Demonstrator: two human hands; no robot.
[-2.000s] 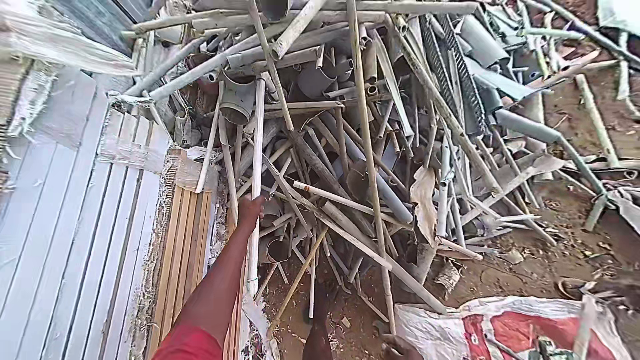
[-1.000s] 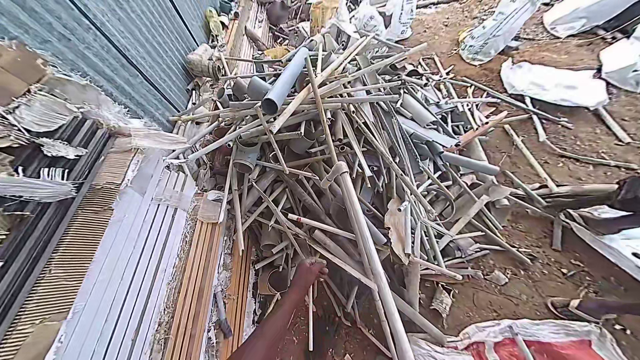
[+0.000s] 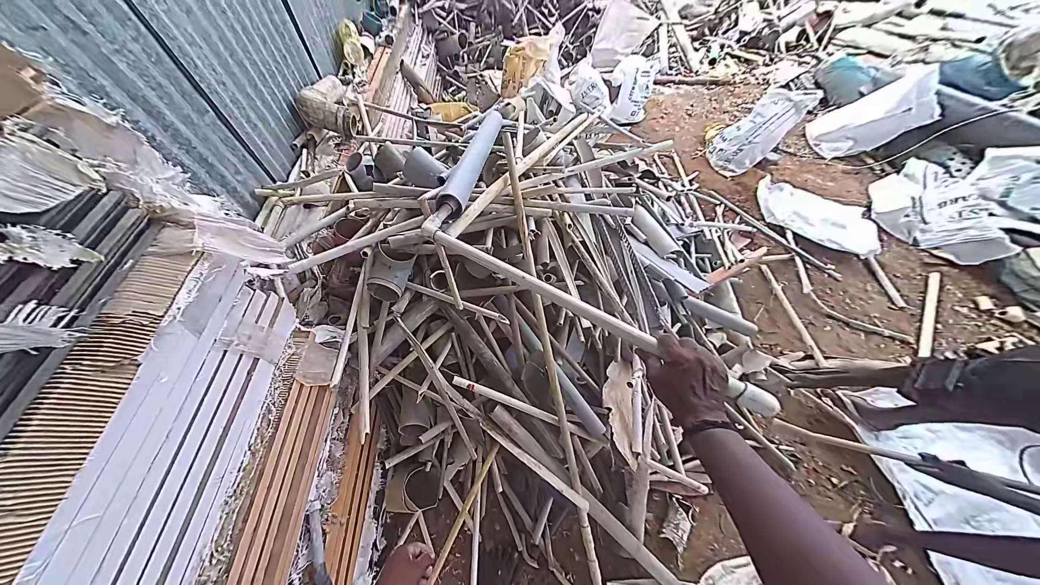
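Note:
My right hand [image 3: 691, 380] is closed around a long pale plastic pipe [image 3: 544, 288] near its thick near end. The pipe slants up and left over a heap of scrap pipes [image 3: 520, 325], with a fitting at its far end. Partly cut off at the bottom edge is my left hand [image 3: 408, 564], low beside the heap and near a thin yellowish pipe [image 3: 465, 512]; its grip is unclear. A wider grey pipe [image 3: 474, 158] lies on top of the heap, by the held pipe's far end.
Stacked white profiles [image 3: 154, 422] and brown profiles [image 3: 280, 479] run along the left, beside a corrugated metal wall [image 3: 236, 73]. White sacks [image 3: 816, 215] lie on the soil at right. Another person's dark-clad limb [image 3: 975, 382] reaches in from the right edge, near a stick [image 3: 861, 447].
My left hand, around a white pipe two seconds ago, has dropped to the bottom edge without that pipe. My right hand has come into view, and the jointed pipe has swung to a flatter slant.

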